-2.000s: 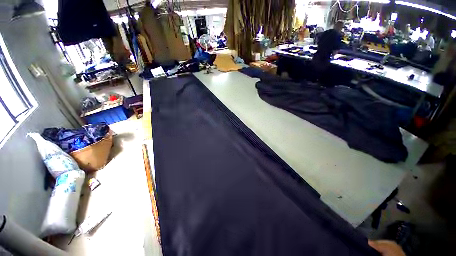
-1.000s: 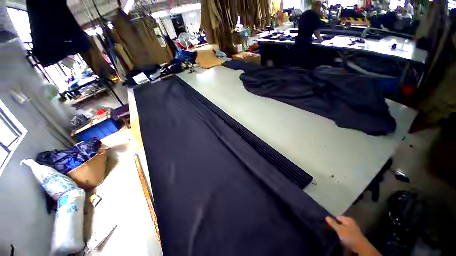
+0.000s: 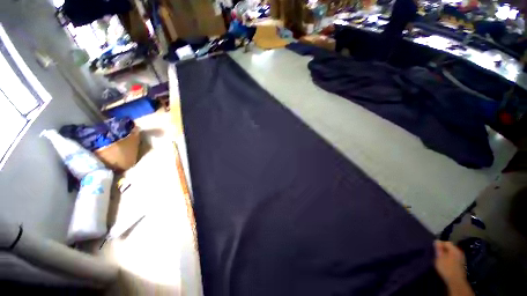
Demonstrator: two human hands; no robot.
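The dark fabric ply [image 3: 289,185] lies along the grey-white cutting table [image 3: 370,144], covering its left part, with soft ripples in the near half. My right hand [image 3: 451,260] is at the lower right, with its fingers closed on the near right corner of the dark fabric ply. The fabric slopes from the hand down out of the picture. My left hand is not in view. The lower layers' edges are hidden under the top ply.
A crumpled dark fabric heap [image 3: 410,104] lies on the table's far right side. Tan paper [image 3: 270,36] lies at the far end. A cardboard box [image 3: 121,151] and a white sack [image 3: 92,202] stand on the floor at the left. Part of a person [image 3: 400,20] shows at the back.
The ply's right edge has moved right and now covers the striped layer edges seen before. My right hand, holding the fabric, has moved right in the picture. The view has shifted.
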